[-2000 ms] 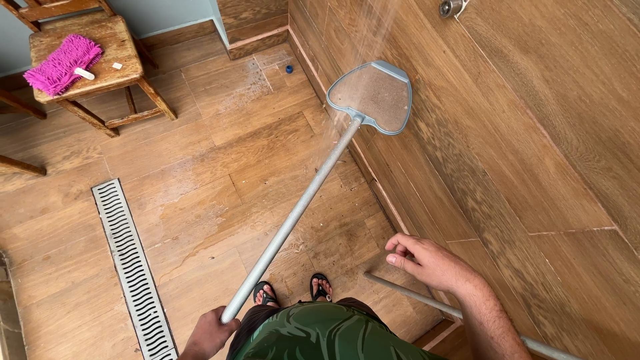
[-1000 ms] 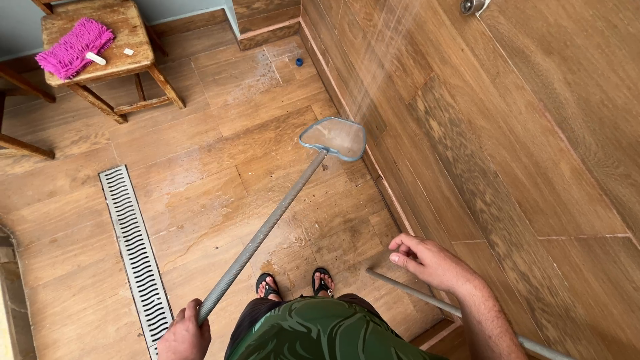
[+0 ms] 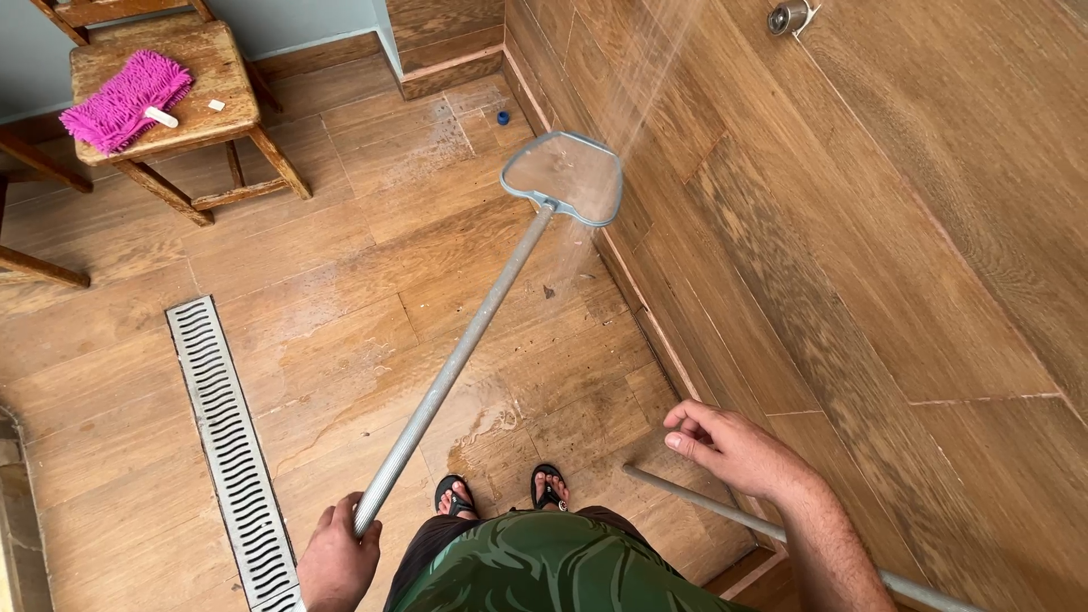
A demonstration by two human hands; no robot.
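My left hand (image 3: 340, 548) is closed around the lower end of the grey pole of a pool skimmer net (image 3: 565, 177). The pole slants up and away, and the blue-rimmed mesh head is held above the floor near the wall, with water streaming down onto it. My right hand (image 3: 712, 442) hangs in the air with loosely curled fingers and holds nothing. Beneath it a second grey pole (image 3: 705, 501) runs toward the lower right, partly hidden behind my forearm.
A wooden chair (image 3: 212, 81) at the upper left bears a pink microfiber mitt (image 3: 127, 98). A linear floor drain (image 3: 225, 425) crosses the wet wood-look floor. On the right, the tiled wall has a metal fitting (image 3: 786, 17). A small blue cap (image 3: 502, 118) lies near the corner.
The net's head was tilted up higher, then dropped lower, and now it stands a little higher again in the falling water. My right hand has hardly moved.
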